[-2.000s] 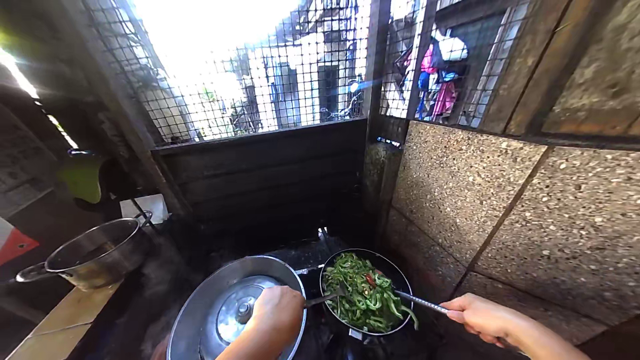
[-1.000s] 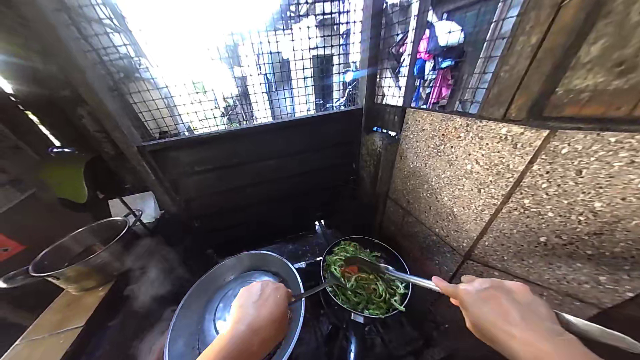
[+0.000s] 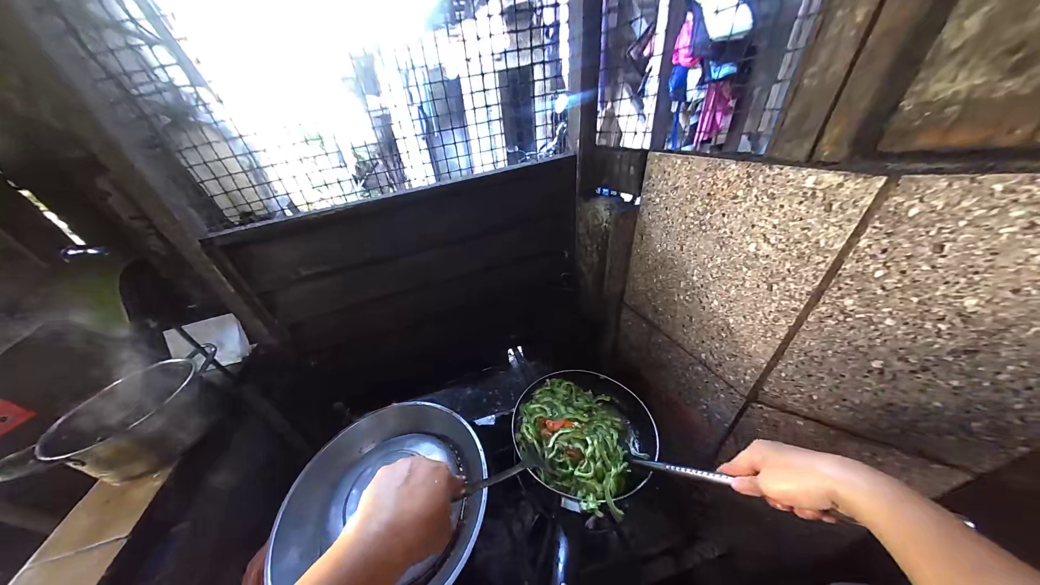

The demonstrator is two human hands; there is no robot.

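Observation:
Sliced green vegetables with some red-orange pieces fill a dark frying pan on the stove. My left hand grips the handle of a metal utensil whose end reaches into the pan's left side. Held in my right hand is a second long metal utensil, its tip among the vegetables at the right. A few strips hang over the pan's near rim. Under my left hand lies a large round metal basin with a metal lid inside. The head ends of both utensils are partly hidden by the food.
A steaming metal pot stands on a tiled ledge at the left. Stone-chip tiles cover the right wall, close beside the pan. Behind the stove are dark boards below wire mesh.
The right utensil's head, seen over the middle of the pan a second ago, is now at the pan's right side. Some vegetables now overhang the near rim. Both hands keep their utensils.

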